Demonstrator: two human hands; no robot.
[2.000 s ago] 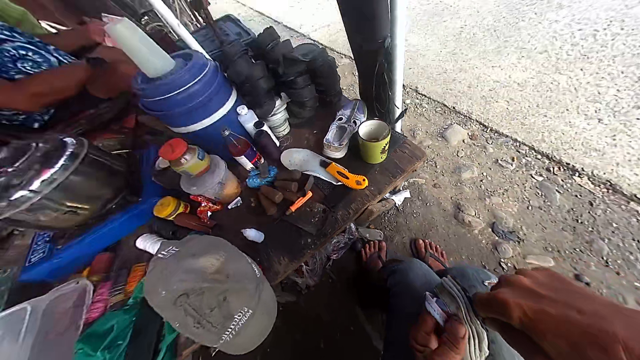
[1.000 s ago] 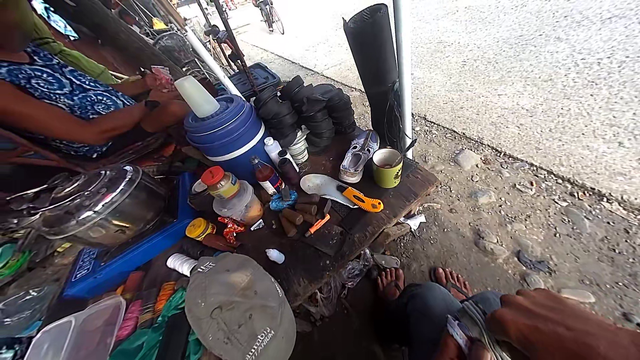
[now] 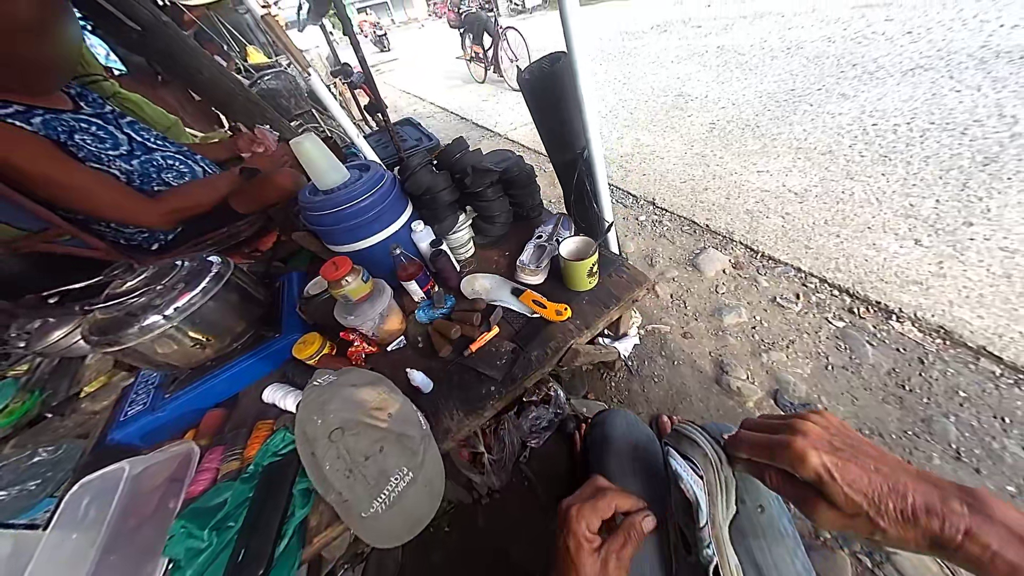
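A worn grey-and-white shoe lies on its side across the denim-covered knees. My right hand reaches in from the right, its curled fingers resting at the shoe's edge. Just left of the shoe, my left hand is held with thumb and fingertips pinched together; whether a thin thing is between them cannot be told. On the wooden table lie an orange-handled cutter, a grey insole-shaped piece, a small orange tool and a small white bottle. Another shoe stands near the far edge.
A green mug stands near the table's corner. A grey cap, a spool of white thread, jars, black rolls and a blue cooler are on the left. A person sits beyond a metal pot. A white pole rises behind the mug.
My left hand was at the shoe one and two seconds ago and is now apart from it, to its left. A bicycle has come closer on the road. The view has swung left.
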